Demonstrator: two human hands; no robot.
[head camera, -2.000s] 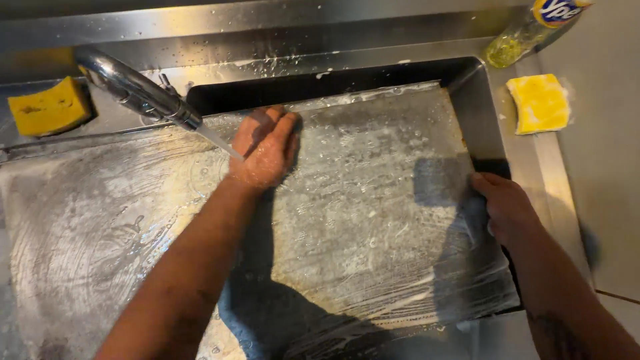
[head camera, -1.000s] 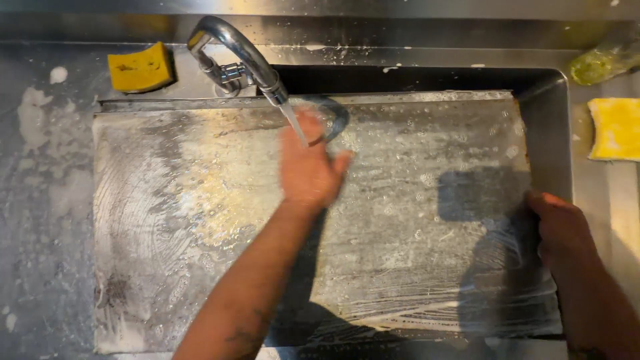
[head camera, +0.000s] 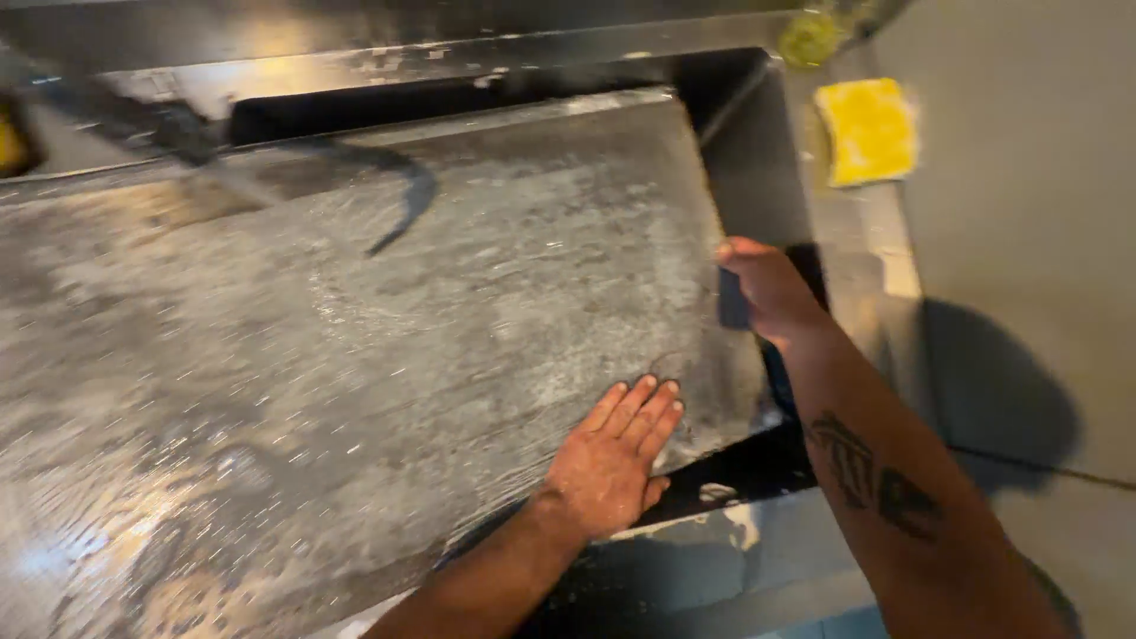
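A wide, wet metal sheet (head camera: 461, 293) lies across the sink basin (head camera: 754, 169), with water and suds on its surface. My left hand (head camera: 612, 461) rests palm down near the sheet's lower right corner, fingers slightly spread, holding nothing. My right hand (head camera: 768, 288) grips the sheet's right edge, its thumb on top and its other fingers hidden. At the upper left is a blurred metal faucet (head camera: 133, 111), with a stream of water falling onto the sheet.
A yellow sponge (head camera: 868, 131) with suds lies on the sink's right rim. Behind it stands the base of a bottle with yellow-green contents (head camera: 809, 37). Another yellow sponge (head camera: 13, 138) is cut off at the left edge. A steel backsplash (head camera: 426, 27) runs along the back.
My left hand has moved from under the water stream to the sheet's lower right corner. My right hand still holds the right edge. The view has shifted and turned.
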